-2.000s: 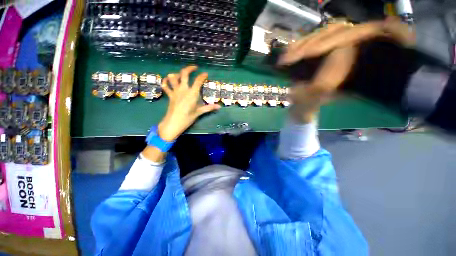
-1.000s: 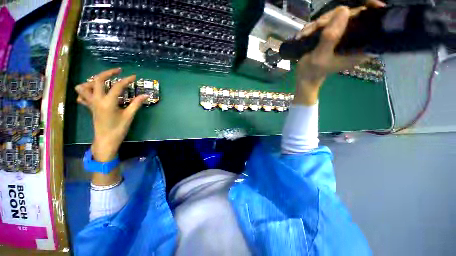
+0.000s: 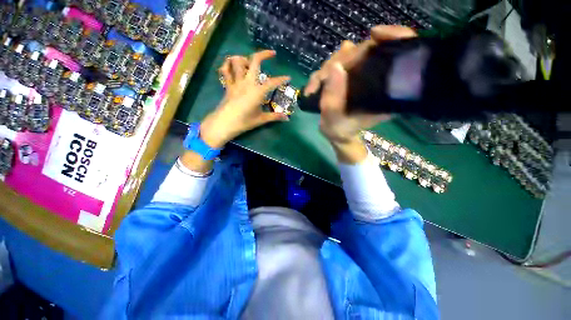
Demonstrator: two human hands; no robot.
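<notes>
My right hand (image 3: 341, 94) is closed round a thick black electric screwdriver (image 3: 432, 75) with a pale label. Its tip points left, at or just beside a small circuit board (image 3: 285, 100). My left hand (image 3: 244, 100) is over the left end of this short group of boards, fingers spread, thumb near the lower edge of the end board. Whether it touches the boards cannot be told. A row of circuit boards (image 3: 407, 161) lies on the green mat (image 3: 494, 200), right of my right wrist.
Clear blister trays (image 3: 350, 28) of black parts lie behind my hands. A pink, white and blue cardboard sheet (image 3: 81, 153) with many boards is at the left. Dense rows of assemblies (image 3: 513, 150) lie at the right rear. The screwdriver hides part of the bench.
The view has turned, so the bench runs aslant and more of the cardboard shows. The screwdriver has moved from the metal feeder to the short group of boards beside my left hand.
</notes>
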